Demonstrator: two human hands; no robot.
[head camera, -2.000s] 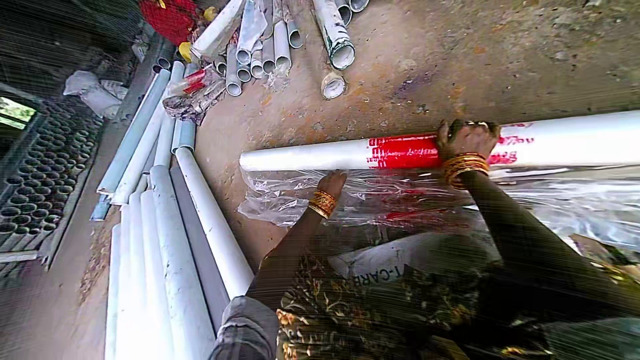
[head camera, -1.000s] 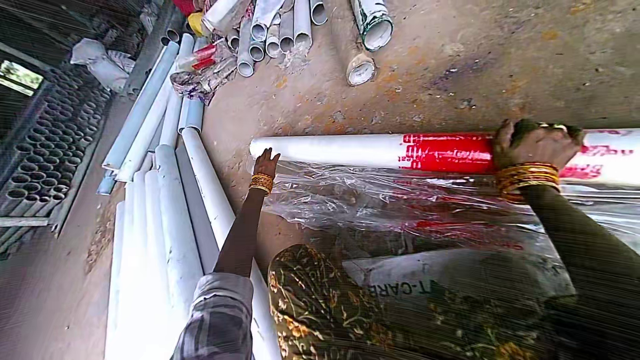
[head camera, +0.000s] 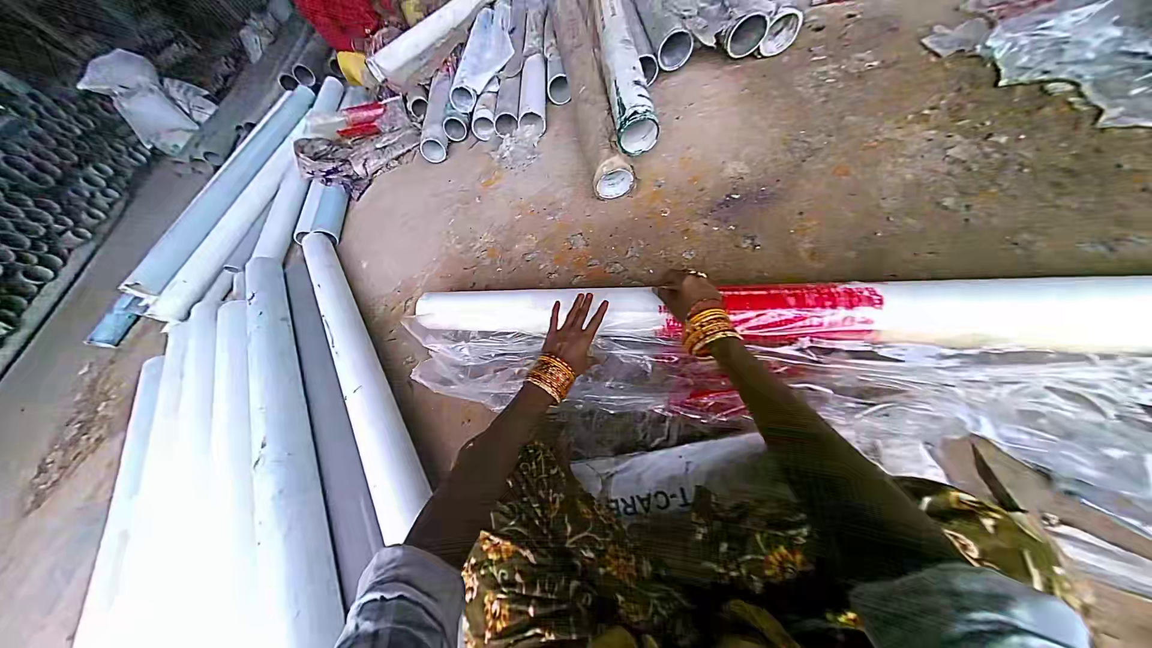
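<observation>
A long white pipe (head camera: 1017, 313) lies crosswise in front of me, covered at least partly by clear plastic film (head camera: 504, 369) with a red printed band (head camera: 801, 310). The film spreads loosely along the pipe's near side. My left hand (head camera: 573, 340), bangles at the wrist, rests flat with fingers spread on the film near the pipe's left end. Farther right, my right hand (head camera: 688, 292) is bent over the pipe at the left edge of the red band; its fingertips are partly hidden, so its grip cannot be told.
Several white and grey pipes (head camera: 364, 378) lie side by side at the left. More pipes (head camera: 621, 90) point toward me at the top. A white printed sack (head camera: 684, 472) is by my lap. Crumpled plastic (head camera: 1080, 54) lies at the top right, stacked pipes (head camera: 45, 189) far left.
My left hand has moved right along the pipe from its left end. My right hand has gone from the right part of the red band to its left edge. The film now covers the pipe's left end.
</observation>
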